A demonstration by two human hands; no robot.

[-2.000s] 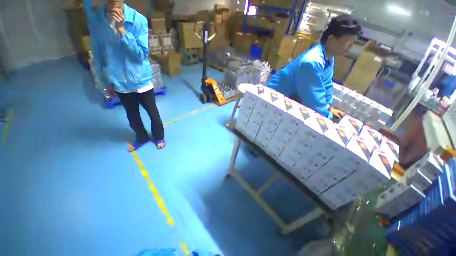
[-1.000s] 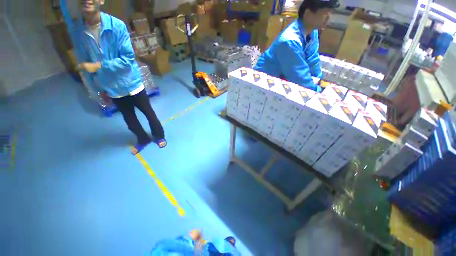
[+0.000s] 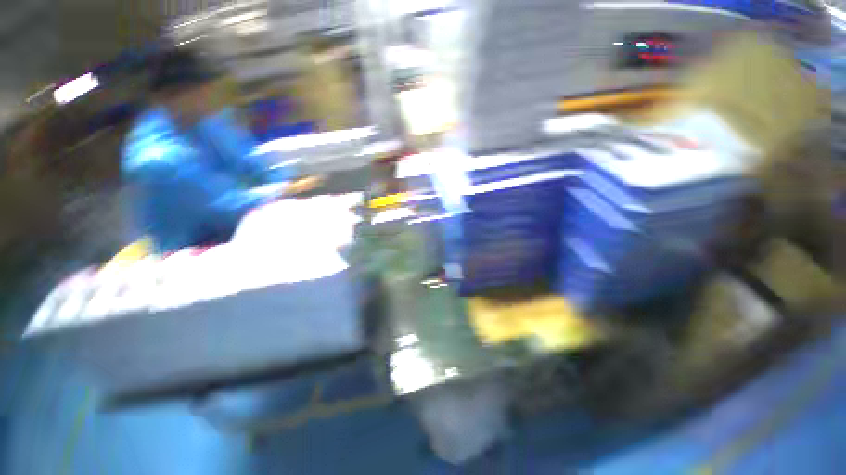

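The frame is strongly blurred. Neither my left hand nor my right hand is in the picture. Nearest in front of me, a block of white gift boxes [image 3: 232, 311] stands in rows on a table at the left. To its right are stacks of blue boxes [image 3: 513, 227], and further right another blue stack [image 3: 640, 241] with white tops. Prints on the boxes cannot be read.
A person in a light blue smock [image 3: 185, 176] leans over the far side of the white boxes. Brown cartons [image 3: 733, 315] lie at the right. A pale bag-like thing [image 3: 464, 422] sits low in the middle. Blue floor [image 3: 139, 445] shows along the bottom.
The view has swung right. The white boxes and the person behind them now sit at the left, and the blue stacks are central. The standing person and the pallet truck are out of view.
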